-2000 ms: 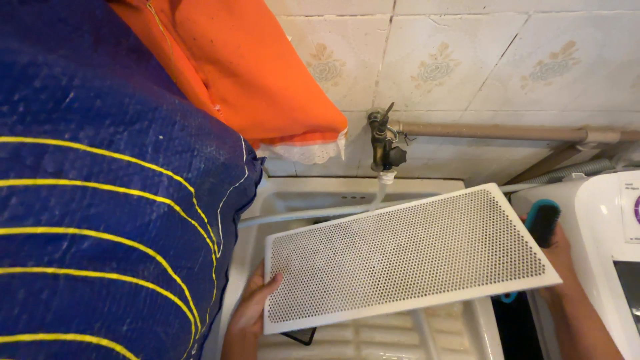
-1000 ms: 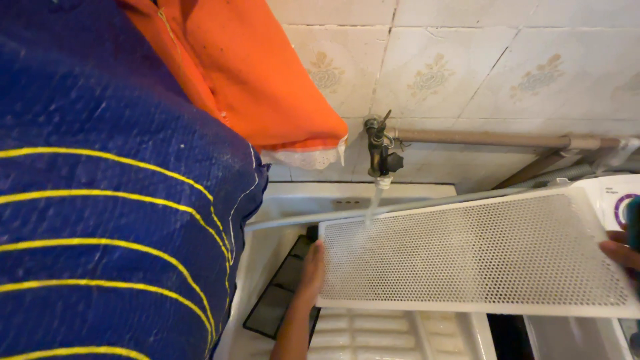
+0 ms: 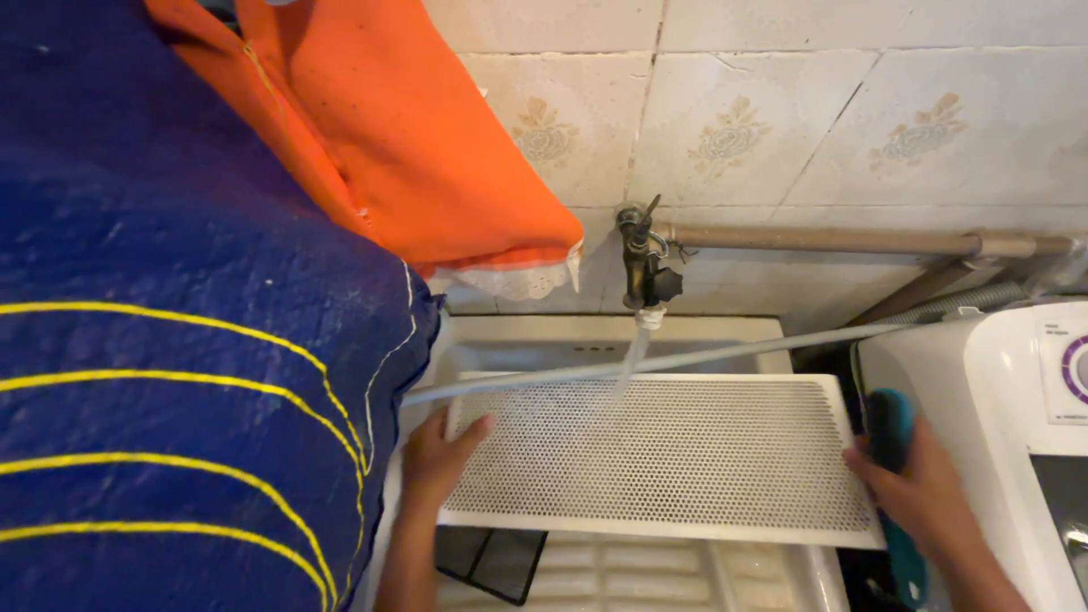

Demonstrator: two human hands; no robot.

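Note:
A white perforated panel [image 3: 680, 459] lies across a laundry sink [image 3: 765, 327], its holed face up. My left hand [image 3: 438, 459] grips its left end, thumb on top. My right hand [image 3: 914, 476] is at the right end, thumb at the panel's edge, and also holds a teal-handled brush [image 3: 892, 425] with a dark head. Water runs from the brass tap [image 3: 642, 263] onto the panel. A grey hose [image 3: 731, 353] passes over the panel's back edge. Below the panel's left part, a black-framed mesh filter [image 3: 497, 561] lies in the sink, partly hidden.
A blue covering with yellow stripes [image 3: 187, 357] fills the left side, with an orange cloth [image 3: 425, 144] hanging behind it. A white washing machine [image 3: 1003, 365] stands at right. A brown pipe [image 3: 816, 240] runs along the tiled wall [image 3: 731, 127]. The sink has a ribbed washboard [image 3: 629, 569].
The panel and both hands have moved left from one second ago, and the panel now lies under the hose. Two seconds ago the panel was tilted, with its right end higher in view.

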